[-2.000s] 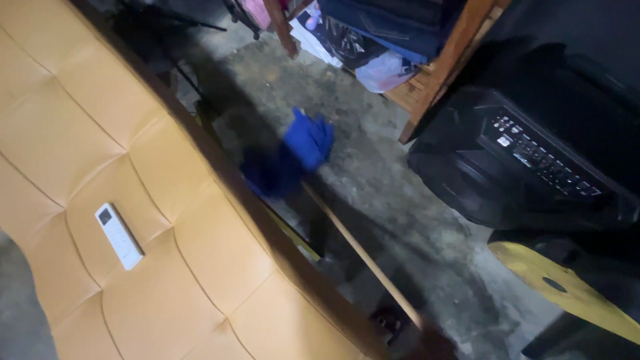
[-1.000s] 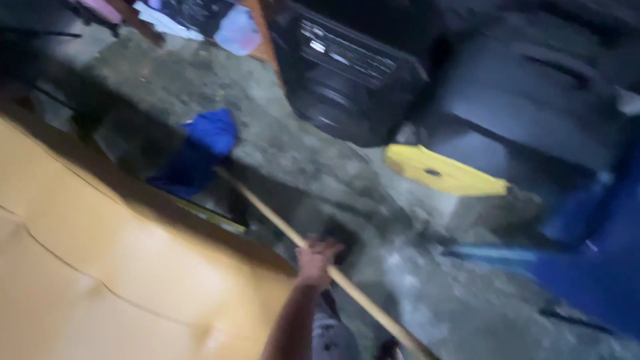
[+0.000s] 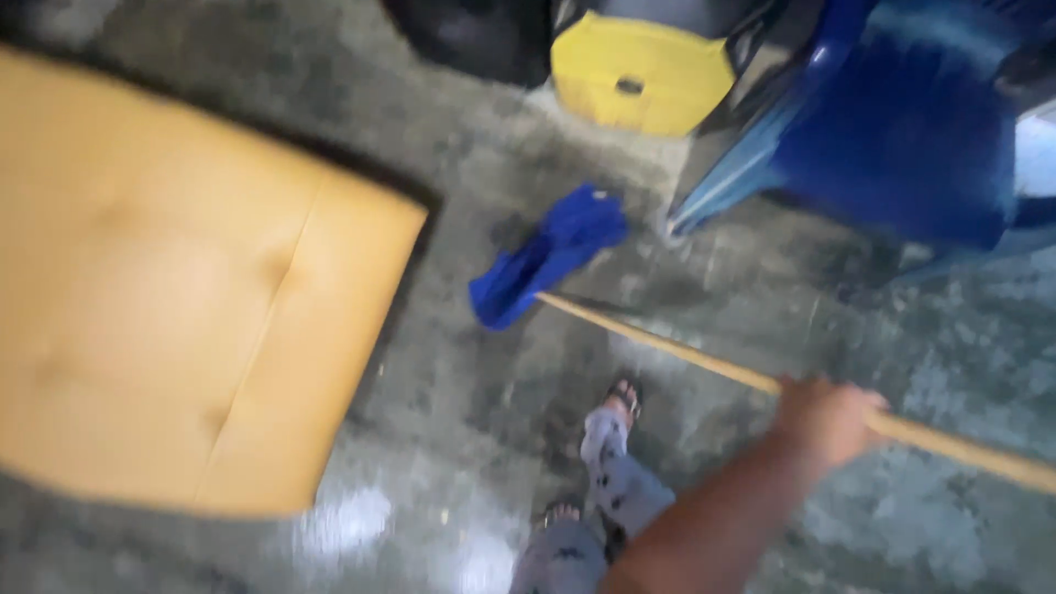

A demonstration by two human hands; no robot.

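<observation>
My left hand (image 3: 833, 421) grips a long wooden pole (image 3: 685, 351) at the lower right. From this hand the pole slants up and left to a blue cloth mop head (image 3: 549, 256), which lies on the concrete floor near the middle. The pole's other end runs out of view at the right edge. My right hand is not in view. My feet in dark sandals and patterned grey trousers (image 3: 631, 487) show at the bottom, left of the forearm.
A tan padded cushion top (image 3: 165, 313) fills the left side. At the top stand a black object (image 3: 487, 37) and a yellow panel with a small dark hole (image 3: 643, 74). A blue plastic chair (image 3: 891, 140) is at the upper right, one leg near the mop head.
The mop head has moved away from beside the long edge of the cushion to the floor between the cushion and the blue chair. The view has swung right.
</observation>
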